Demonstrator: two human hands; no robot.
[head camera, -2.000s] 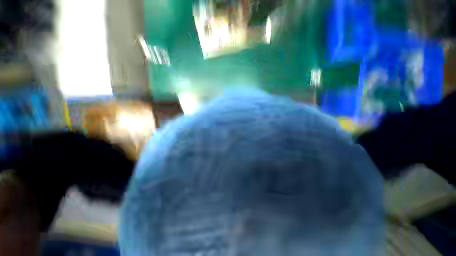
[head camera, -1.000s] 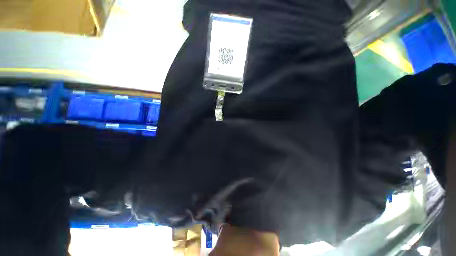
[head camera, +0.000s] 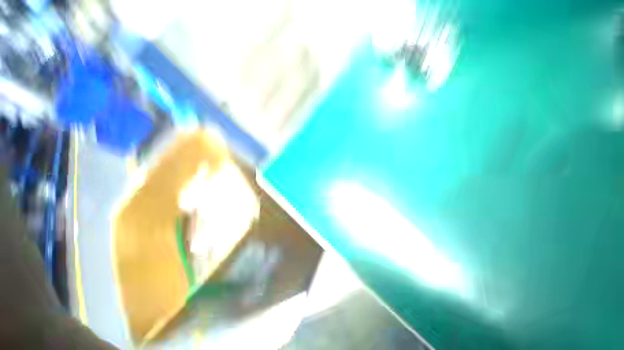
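Note:
The view is badly blurred and tilted. The green mat (head camera: 534, 225) on the bench fills the right half, with a bright glare streak across it. Small white-silver things (head camera: 427, 58), too blurred to tell apart, lie at the top of the mat. A blurred brown shape is at the lower left edge; I cannot tell if it is part of a hand. I cannot make out my left or my right hand, and I see nothing held.
An open brown cardboard box (head camera: 147, 253) with white stuff in it stands on the floor left of the bench. A white cabinet with a blue edge (head camera: 205, 102) is above it. Blue things (head camera: 102, 102) are at the upper left. A yellow floor line runs at the left.
The view has swung from the dark clothing with the hanging badge to the bench corner and the box. The badge and dark sleeves are out of view.

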